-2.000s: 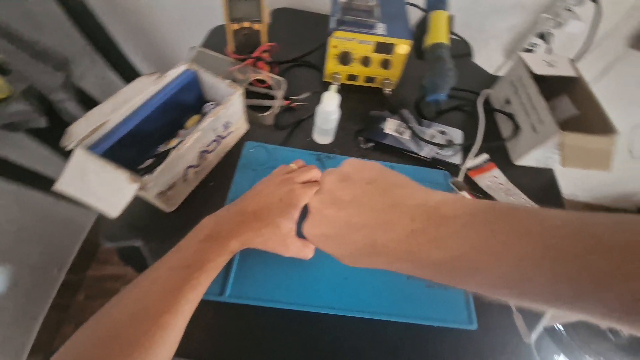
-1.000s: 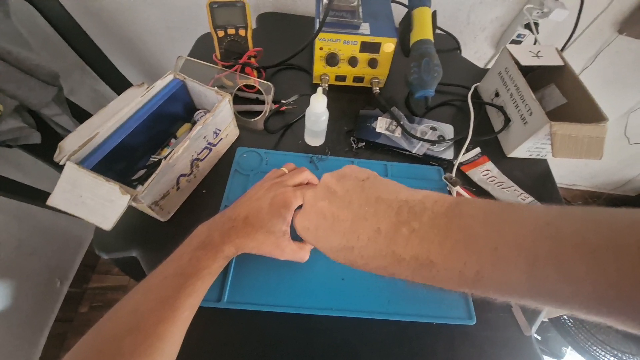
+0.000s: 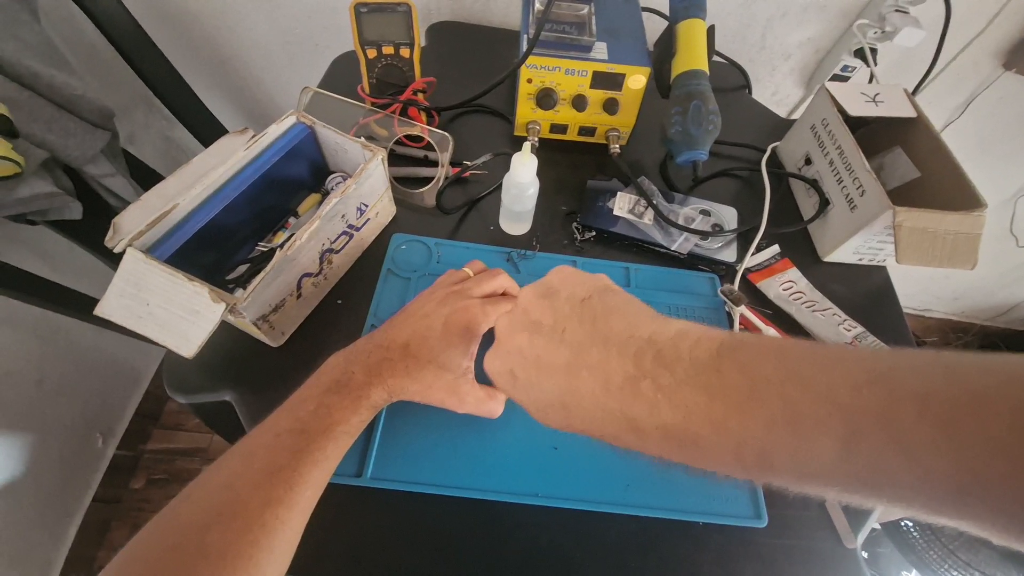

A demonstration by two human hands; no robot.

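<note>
Over a blue silicone work mat (image 3: 560,472), my left hand (image 3: 448,336) and my right hand (image 3: 572,344) meet. A small dark blue thing (image 3: 483,356) shows between them; its kind and most of its shape are hidden. My left thumb and fingers lie around its left side, with a ring on one finger. My right hand is curled against its right side, knuckles up. Behind the mat stands a translucent plastic dropper bottle (image 3: 519,196). Thin dark scraps (image 3: 524,254) lie near the mat's back edge.
A worn cardboard box (image 3: 320,264) of tools stands left. Behind are a multimeter (image 3: 387,48) with red leads, a Yaxun soldering station (image 3: 582,96) and a hot-air handle (image 3: 691,112). Right are a flat package (image 3: 656,224), a glue packet (image 3: 816,308), cables and an open carton (image 3: 840,184).
Both hands stay together around the dark blue thing, with little change of pose. The view has shifted and become sharper since the first frame.
</note>
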